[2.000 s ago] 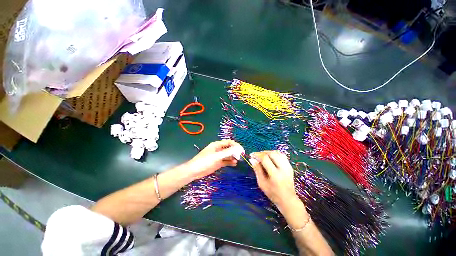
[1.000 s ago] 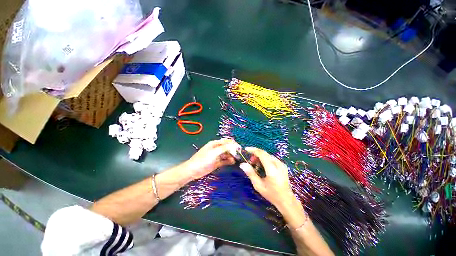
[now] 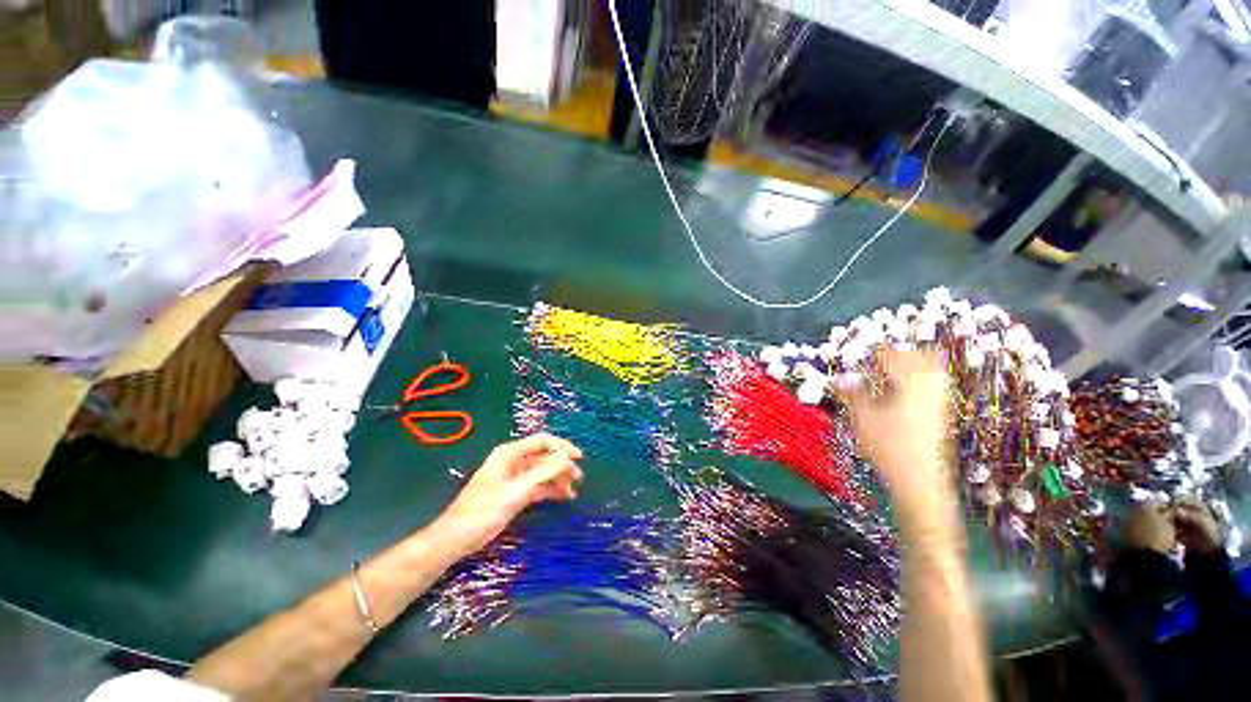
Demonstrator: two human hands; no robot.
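Note:
My left hand (image 3: 519, 487) hovers above the mat between the green wires (image 3: 597, 422) and the blue wires (image 3: 583, 560), fingers loosely curled, with nothing visible in it. My right hand (image 3: 899, 412) is blurred and reaches over the left edge of the heap of finished harnesses (image 3: 1008, 412), right of the red wires (image 3: 789, 428). Whether its fingers hold anything is hidden. The yellow wires (image 3: 608, 343) lie in the far row, and the black wires (image 3: 796, 555) lie at near right.
A pile of white connector housings (image 3: 291, 446) lies left of the orange-handled scissors (image 3: 436, 405). Behind are a small white carton (image 3: 329, 309), a cardboard box (image 3: 179, 391) and a plastic bag (image 3: 151, 165). A white cable (image 3: 700, 254) hangs beyond. Another person's hands (image 3: 1173, 525) show at far right.
The view has tilted up and swung right. My hands have separated; the right moved from in front of me to the harness heap. The small housing and wires are no longer visible in my left hand.

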